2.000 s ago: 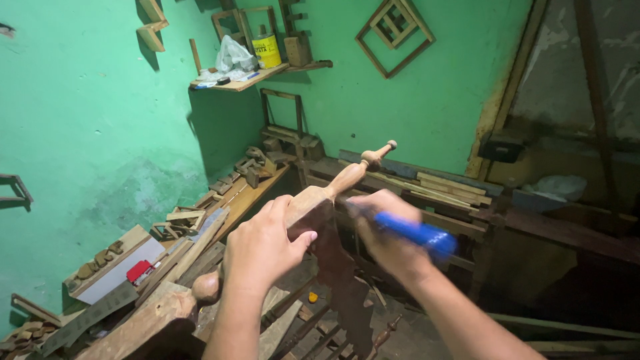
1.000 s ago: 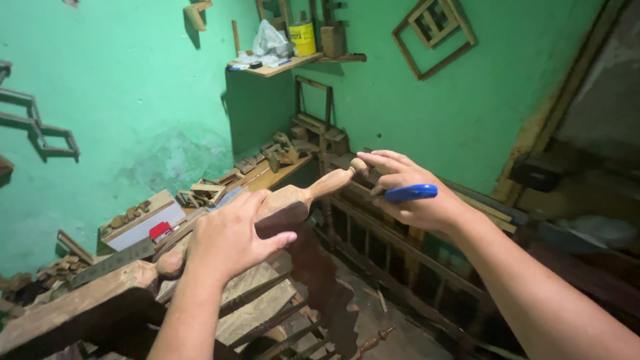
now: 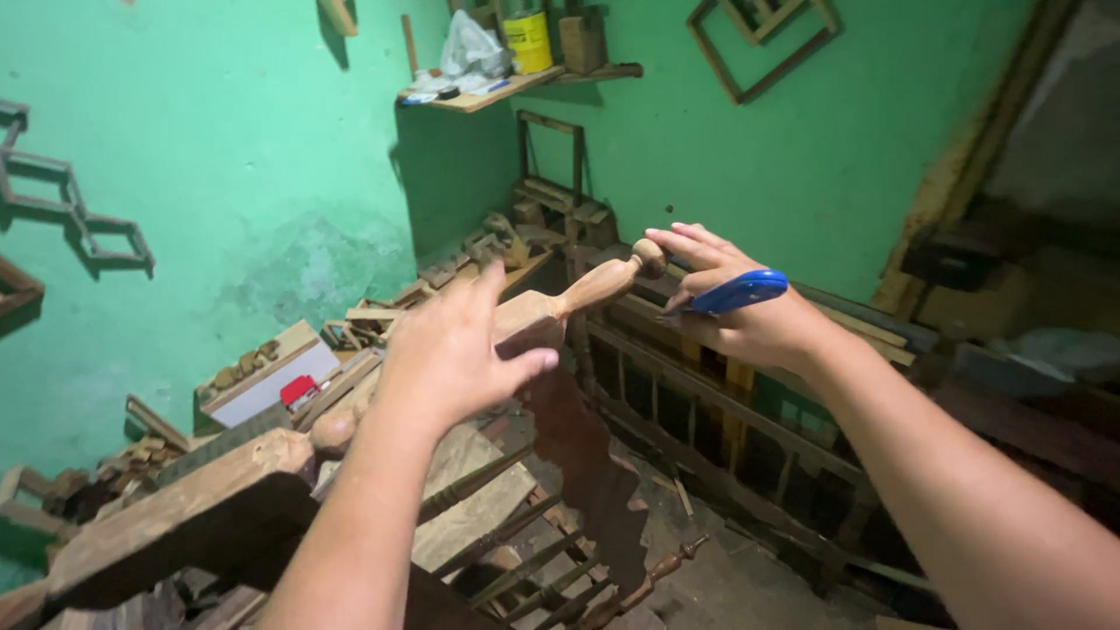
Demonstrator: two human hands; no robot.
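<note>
A turned wooden post (image 3: 599,287) with a rounded knob runs diagonally across the middle, its square section passing beneath my left hand. My left hand (image 3: 451,346) lies over that section with fingers spread and thumb apart; whether it grips the wood is hidden. Beside the knob, my right hand (image 3: 726,293) has its fingertips stretched to the knob's tip. A blue-handled knife (image 3: 742,291) is tucked in the right hand, its handle pointing right and its blade mostly hidden. Below the post hangs a dark, scalloped wooden panel (image 3: 591,472).
Wood offcuts (image 3: 367,313) and a box with a white side (image 3: 276,376) line the left wall. A shelf (image 3: 490,92) holds a yellow can (image 3: 528,42). Slatted furniture (image 3: 717,394) stands beyond the post, and dark spindles (image 3: 494,529) lie below.
Two seconds ago my right hand was blurred beside the post's narrower part; it has since moved out to the knob end. My left fingers look more spread than before. The view has shifted.
</note>
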